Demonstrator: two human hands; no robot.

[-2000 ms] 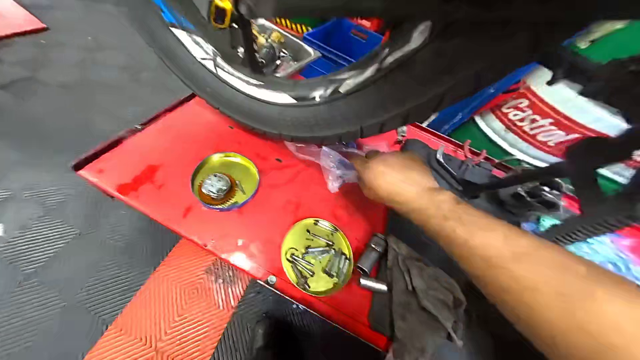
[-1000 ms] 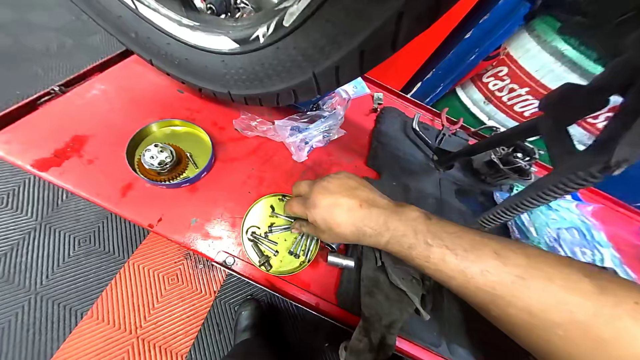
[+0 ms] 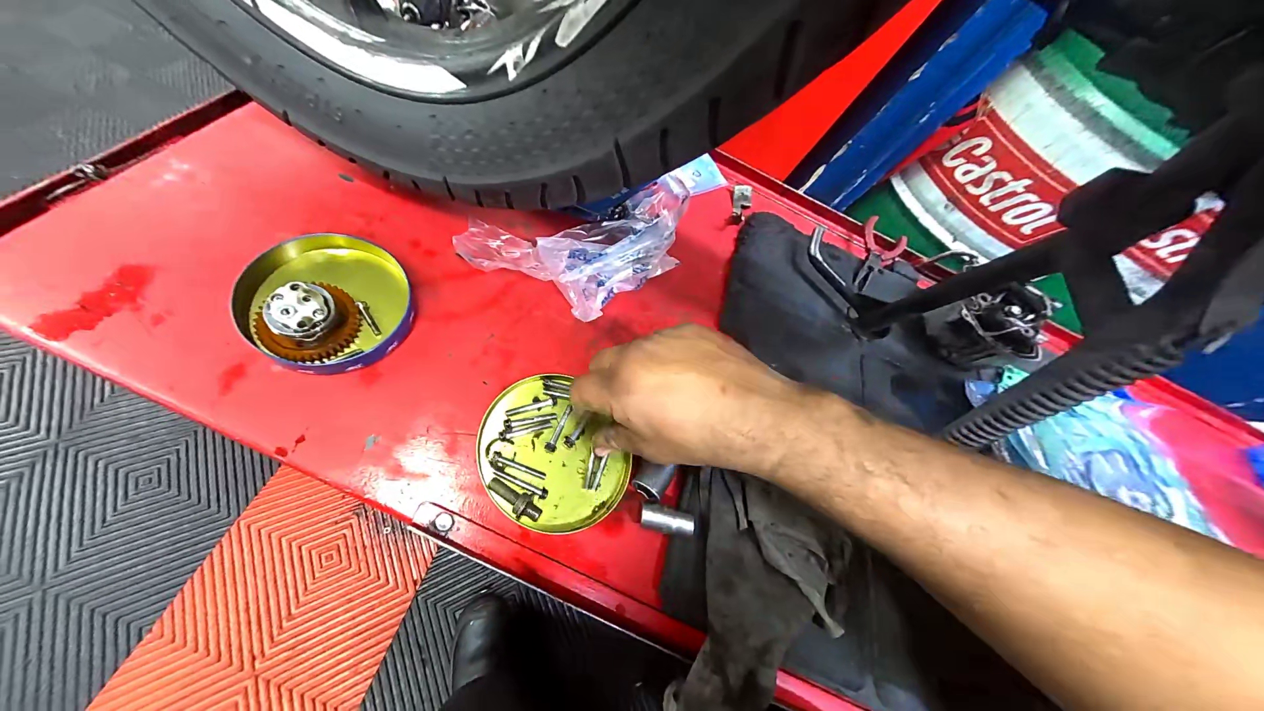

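Note:
My right hand [image 3: 671, 395] reaches in from the right, its fingers bent down over the right side of a round yellow tin lid [image 3: 583, 509]. Several metal bolts [image 3: 518, 464] lie in that lid, some at my fingertips; whether I grip one cannot be told. Left of it, a second round tin [image 3: 390, 341] holds a gear with a silver metal hub [image 3: 299, 312] and a few small pins. Two metal sockets [image 3: 668, 519] lie beside the lid, below my wrist. A clear plastic bag [image 3: 602, 257] rests behind my hand. My left hand is out of view.
A motorcycle tyre [image 3: 494, 148] stands over the back of the red platform [image 3: 178, 227]. To the right are a black mat [image 3: 790, 286], a dark rag [image 3: 750, 583], pliers [image 3: 877, 247], black metal bars and a Castrol drum [image 3: 1027, 178]. A shoe shows below the platform edge.
My right hand has moved from the plastic bag to the lid of bolts and stays there. The bolts have shifted about in the lid. The view has also moved.

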